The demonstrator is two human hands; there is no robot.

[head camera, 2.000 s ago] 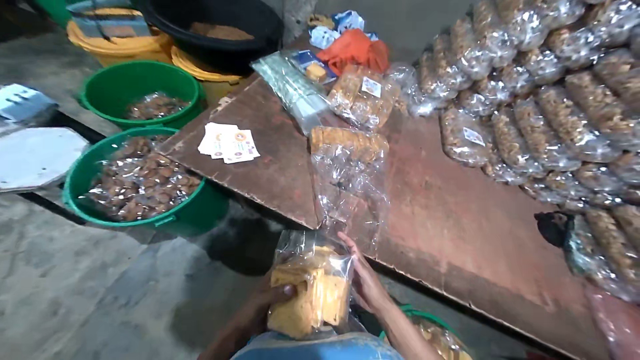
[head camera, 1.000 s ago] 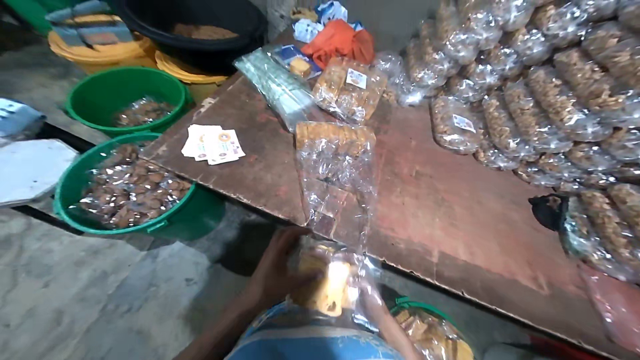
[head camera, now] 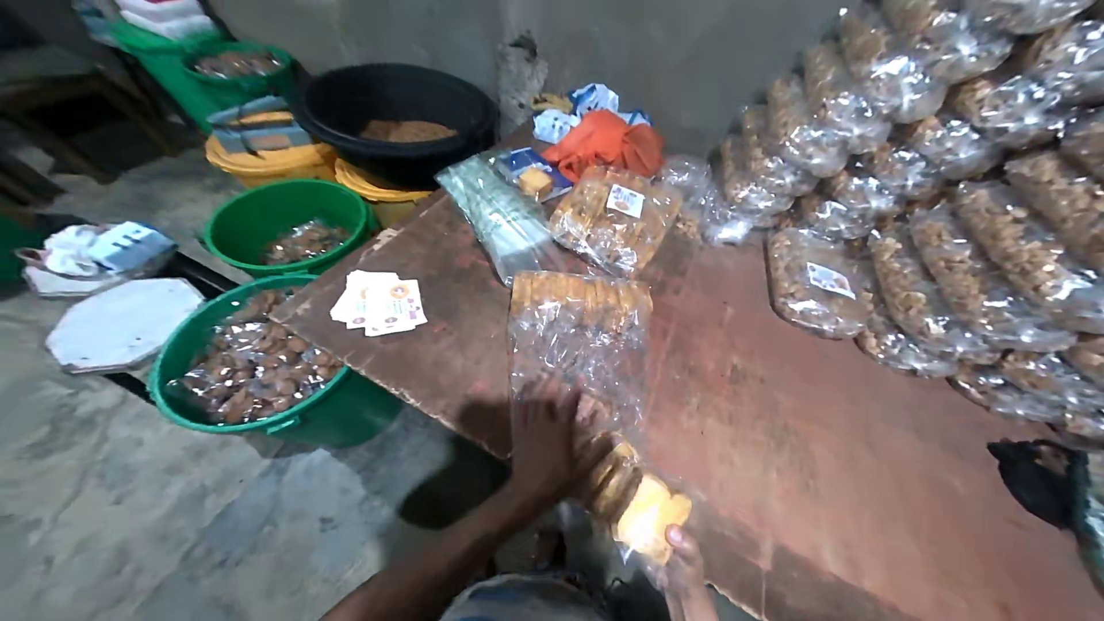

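A clear plastic bag of yellow-brown biscuits or toast slices (head camera: 651, 517) lies tilted at the table's near edge. My right hand (head camera: 686, 565) grips its lower right end, the thumb on the film. My left hand (head camera: 552, 440) reaches over the slack lower part of another clear bag, whose row of biscuits (head camera: 582, 297) lies farther up the table. The left fingers are spread over that film, and the side of the hand is by the first bag; whether it holds anything is unclear.
Paper labels (head camera: 379, 302) lie at the left corner of the wooden table (head camera: 802, 431). Flat plastic bags (head camera: 500, 216) and a labelled pack (head camera: 617, 216) lie behind. Packed bags (head camera: 975, 267) are piled at right. Green tubs (head camera: 267, 362) stand left, on the floor.
The bag of biscuits has moved from before my body to the table's edge. My left hand has moved forward over the other bag. The view has tilted up.
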